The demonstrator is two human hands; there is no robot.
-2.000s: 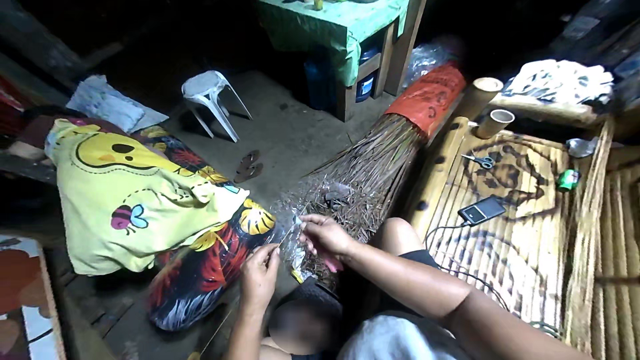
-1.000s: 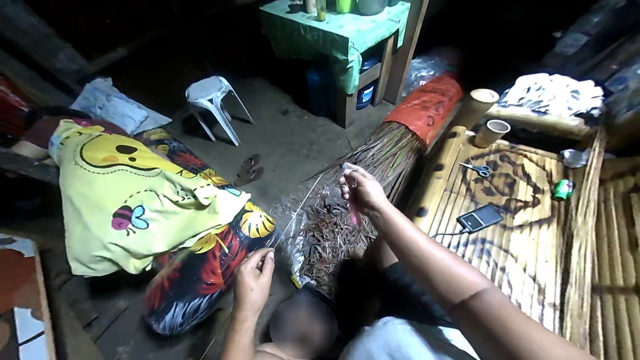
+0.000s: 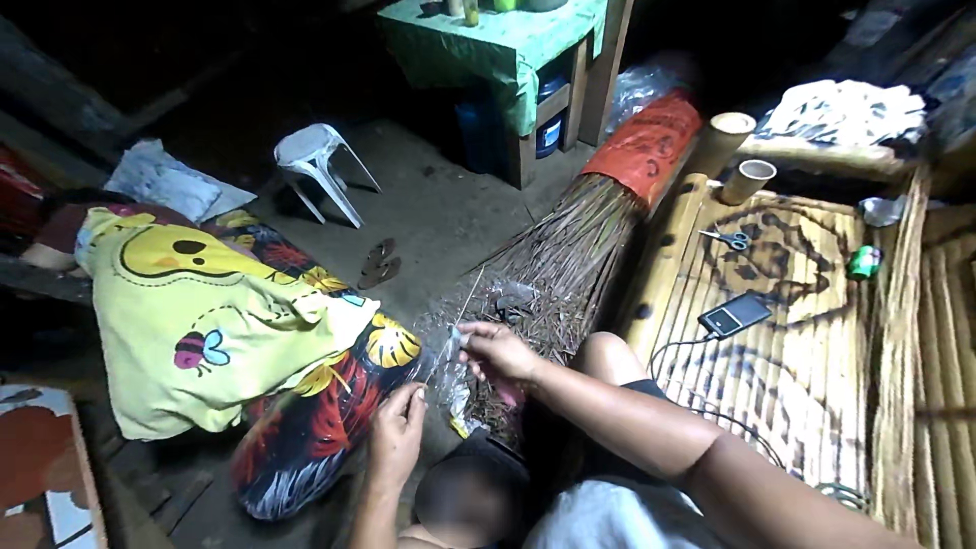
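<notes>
A thin, pale strip (image 3: pixel 471 296) slants up past my right hand (image 3: pixel 496 352), whose fingers pinch it together with a small bluish-white piece. My left hand (image 3: pixel 398 431) is lower and to the left, its thumb and forefinger pinched at the strip's lower part. Below and behind the hands lies a heap of dry stalk scraps (image 3: pixel 488 400) with clear plastic. A bundle of long thin stalks (image 3: pixel 568 236), wrapped at its far end in a red sack (image 3: pixel 648 145), reaches away from the heap.
Scissors (image 3: pixel 728 239), a black device (image 3: pixel 733 314) with a cable, a green can (image 3: pixel 865 262) and a bamboo cup (image 3: pixel 747 181) are on the bamboo bench at right. A white stool (image 3: pixel 324 164), brown slippers (image 3: pixel 380 263) and a cloth-covered table (image 3: pixel 526 46) stand ahead. A yellow cloth (image 3: pixel 221 320) lies left.
My right hand rose away from my left hand along the strip, then came back down nearer to it. The left hand has stayed in about the same place.
</notes>
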